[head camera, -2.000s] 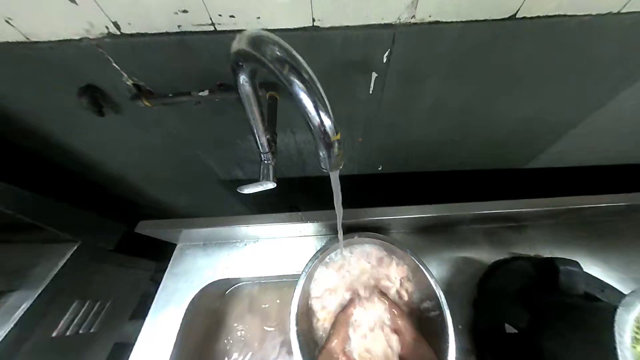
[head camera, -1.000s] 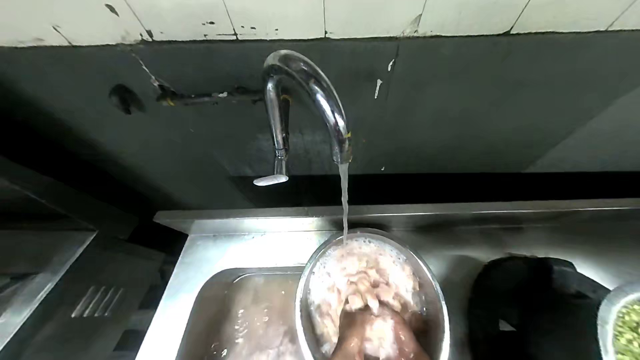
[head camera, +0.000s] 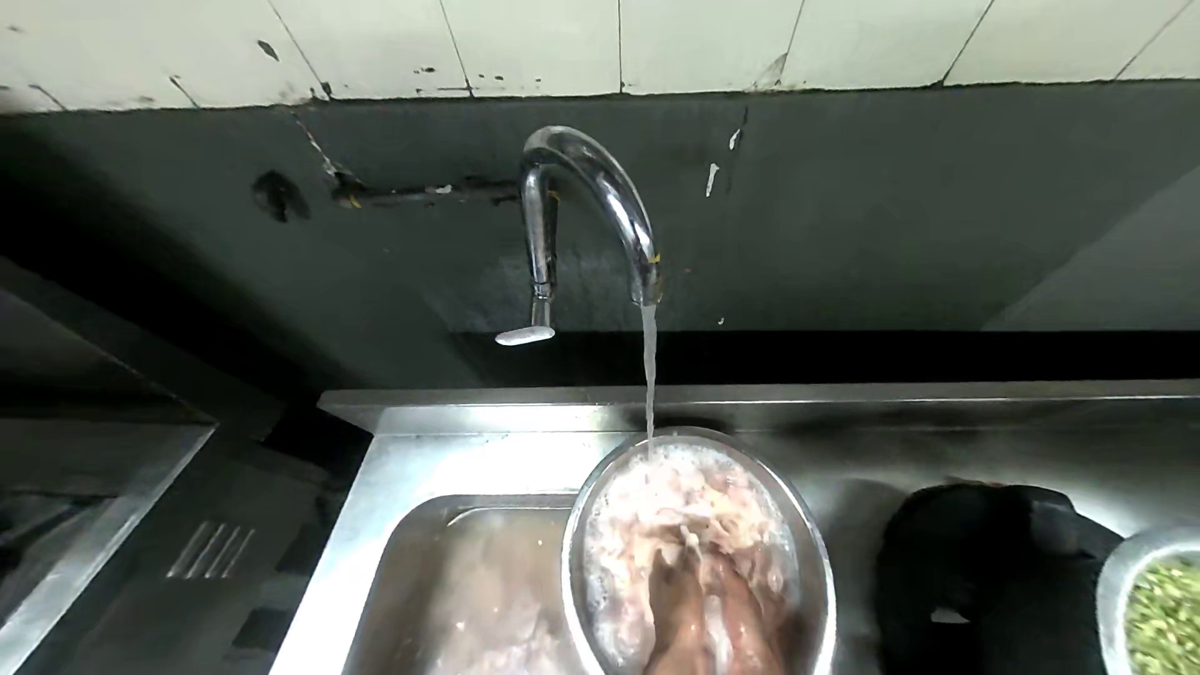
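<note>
A round metal bowl (head camera: 818, 572) holds pieces of raw meat (head camera: 698, 487) in foamy water. Water runs into it from a curved chrome faucet (head camera: 600, 173). Both of my hands are down in the bowl among the meat, side by side; my left hand (head camera: 677, 595) is on the left, my right hand (head camera: 741, 600) on the right. Their fingers are mostly hidden by the water and meat, so whether either grips a piece cannot be told. The bowl stands partly over the right side of a sink basin (head camera: 403, 572) with cloudy water in it.
Right of the bowl, a black object (head camera: 994, 572) lies on the steel counter (head camera: 853, 450). A metal bowl of chopped green vegetables (head camera: 1167, 609) is at the right edge. The faucet handle (head camera: 525, 335) hangs left of the spout. A raised steel ledge (head camera: 891, 392) runs along the back.
My hands have shifted within the meat; one second ago several meat pieces showed over the fingers. Water keeps running from the faucet. The view has moved slightly.
</note>
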